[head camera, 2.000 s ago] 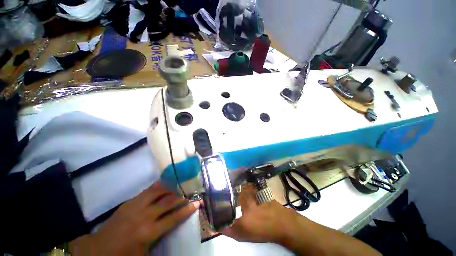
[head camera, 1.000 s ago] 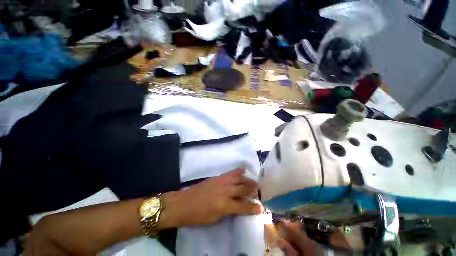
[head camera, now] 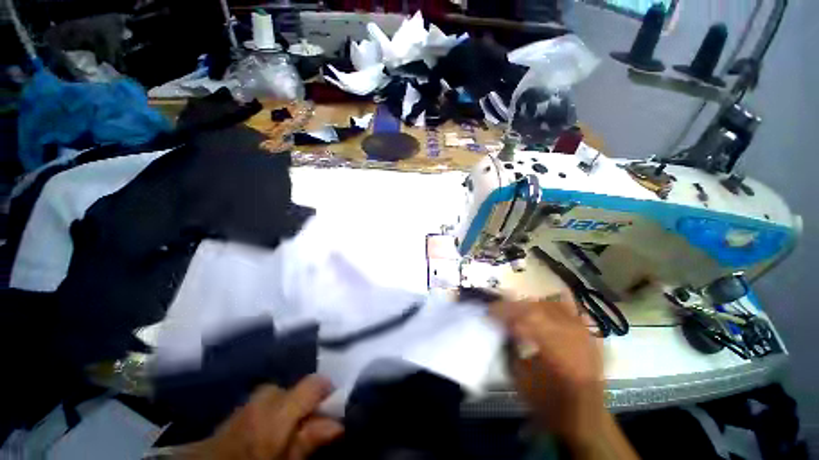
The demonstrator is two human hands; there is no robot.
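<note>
A white and black fabric piece lies in front of and left of the sewing machine, blurred by motion. My left hand is at the bottom, its fingers on the dark edge of the piece, pinching it. My right hand is at the right end of the piece, its fingertips closed on the cloth; the grip is blurred. The needle plate shows left of the presser foot area, and the fabric is off it.
Large dark panels cover the left side. Black scissors lie under the machine arm, with a dish of tools at the right. Cardboard with a dark disc and scraps is behind. A thread stand rises at the back right.
The fabric has come away from the needle area towards me and left. Both hands have moved down and apart with it. The view has shifted, showing more of the machine and table.
</note>
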